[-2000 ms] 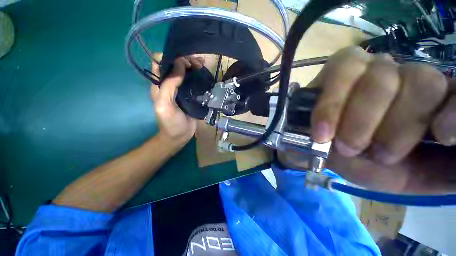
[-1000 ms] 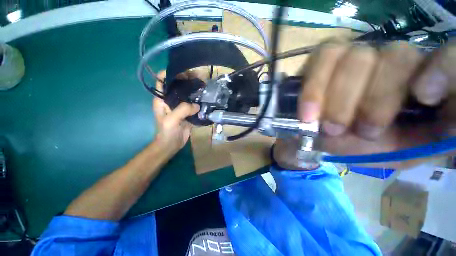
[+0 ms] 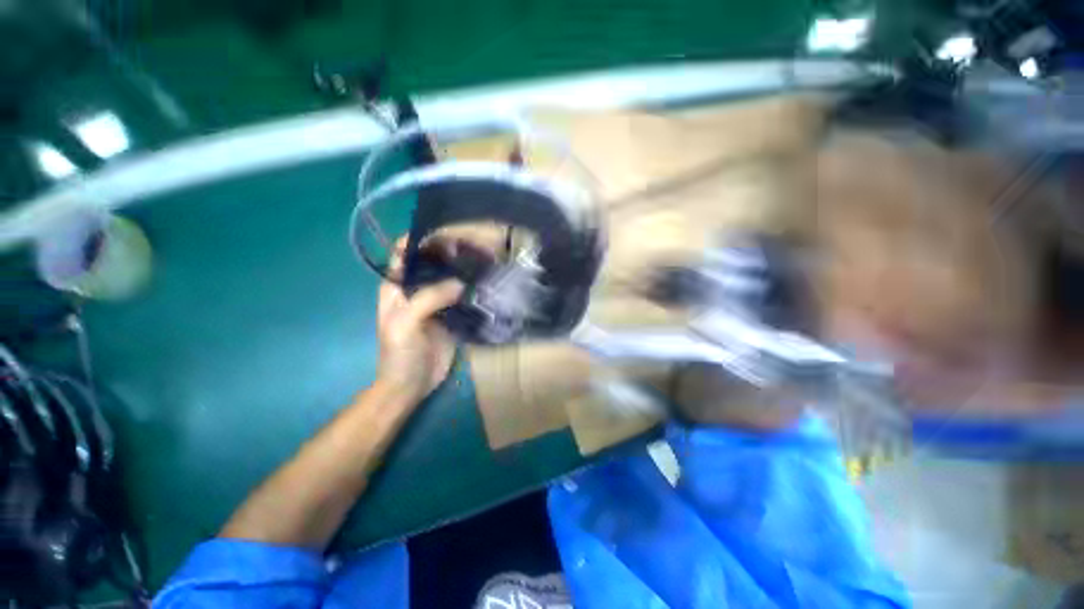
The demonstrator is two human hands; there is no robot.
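Note:
The black headset [image 3: 559, 220] is held over the cardboard, with its silver-grey headband hoops arching at the top left. My left hand [image 3: 418, 321] grips the left earcup, thumb on its near side. My right hand [image 3: 939, 262], large and strongly blurred at the right, is closed around the screwdriver [image 3: 761, 297]. The driver's silver front is smeared by motion and lies to the right of the headset. A greyish metallic blur shows over the earcups; I cannot tell what it is. The screws are too small to see.
Cardboard sheets [image 3: 517, 399] lie on the green bench mat [image 3: 214, 369]. A whitish round tub [image 3: 107, 256] stands at the left. Black cables or headsets [image 3: 54, 476] are at the lower left. A white rail [image 3: 273, 140] and green conveyor [image 3: 238, 54] run behind. A blue hose [image 3: 1010, 438] runs at the right.
The screwdriver in my right hand has moved right, away from the earcup. My left hand still holds the headset. The view has shifted, showing more of the conveyor and the tub.

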